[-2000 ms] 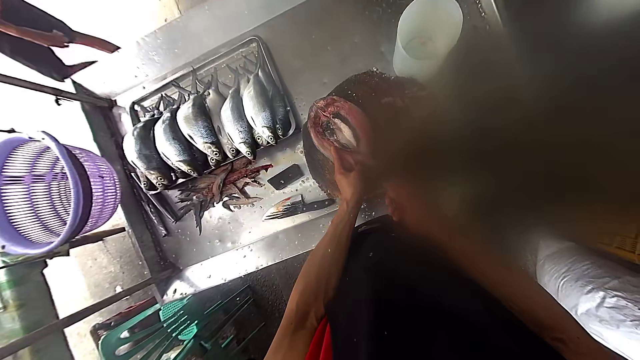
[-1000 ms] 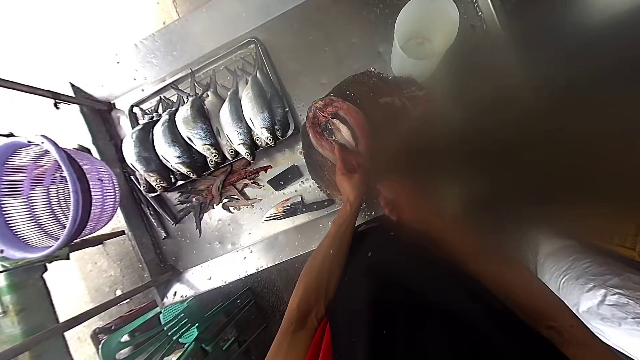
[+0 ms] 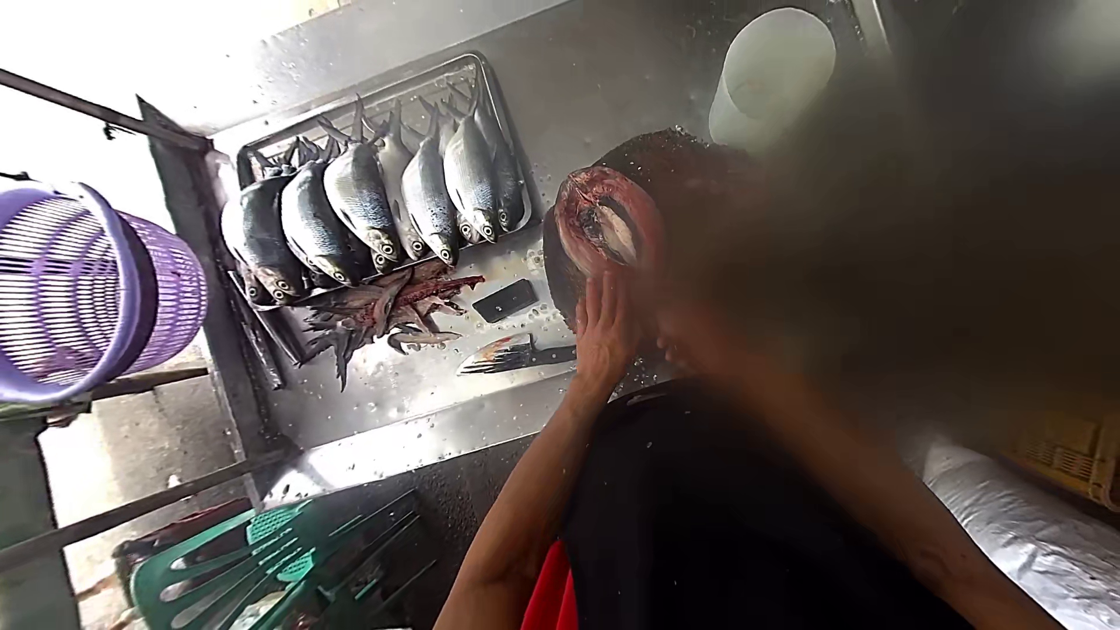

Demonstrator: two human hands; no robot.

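A split, opened fish [image 3: 610, 219] lies on a dark round chopping block [image 3: 564, 262], its reddish inside showing. My left hand [image 3: 605, 328] rests on the near end of the fish with its fingers stretched out. Beside it on the right, my right hand [image 3: 687, 337] is blurred by a smear over the view; whether it holds anything cannot be told. Left of the block, a knife with a dark handle [image 3: 516, 354] lies on the metal counter, its blade stained. Above the knife is a small dark rectangular object [image 3: 505, 301].
A metal tray [image 3: 525, 197] holds several whole silvery fish. Fish scraps [image 3: 394, 306] lie below it. A whitish plastic container [image 3: 774, 74] stands behind the block. At left is a purple plastic basket [image 3: 166, 289]; a green plastic chair [image 3: 210, 569] is low left, a white sack [image 3: 1024, 534] low right.
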